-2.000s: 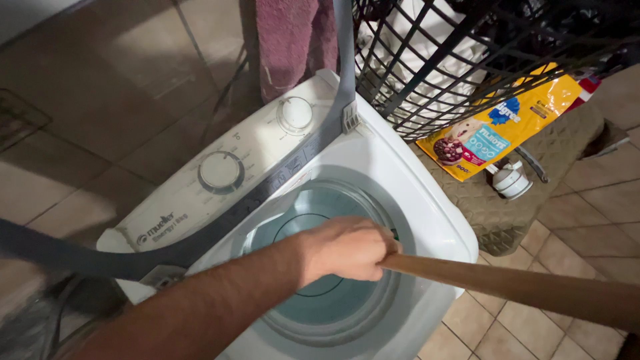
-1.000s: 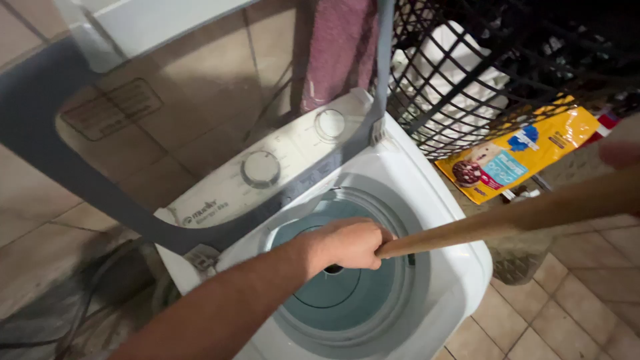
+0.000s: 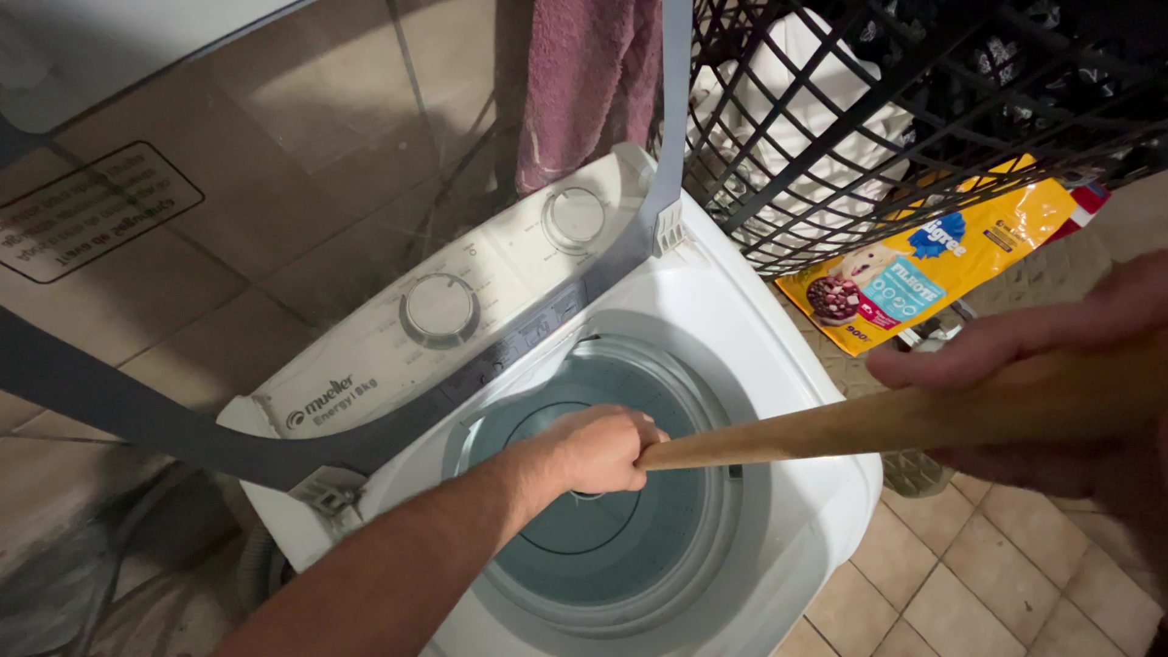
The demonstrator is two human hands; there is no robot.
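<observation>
A white Mueller top-loading washing machine (image 3: pixel 776 338) stands with its lid up and its round tub (image 3: pixel 639 547) holding water. Over the tub, my left hand (image 3: pixel 607 447) is closed around the near end of a long wooden pole (image 3: pixel 776 438). The pole runs right, past the machine's rim. My right hand (image 3: pixel 1013 365) is blurred at the right edge, with fingers above and below the thicker part of the pole; its grip is not clear. What lies at the pole's far end is out of view.
A black plastic laundry basket (image 3: pixel 803 137) with clothes leans in at the upper right. Beside it lies a yellow Pedigree dog food bag (image 3: pixel 940 255). A pink towel (image 3: pixel 589 91) hangs behind the control panel (image 3: pixel 438 310). The raised lid frame (image 3: pixel 182 438) spans the left. Tiled floor (image 3: pixel 967 566) shows lower right.
My right hand has come into view at the right edge, over the pole. My left hand stays closed on the pole's end above the tub.
</observation>
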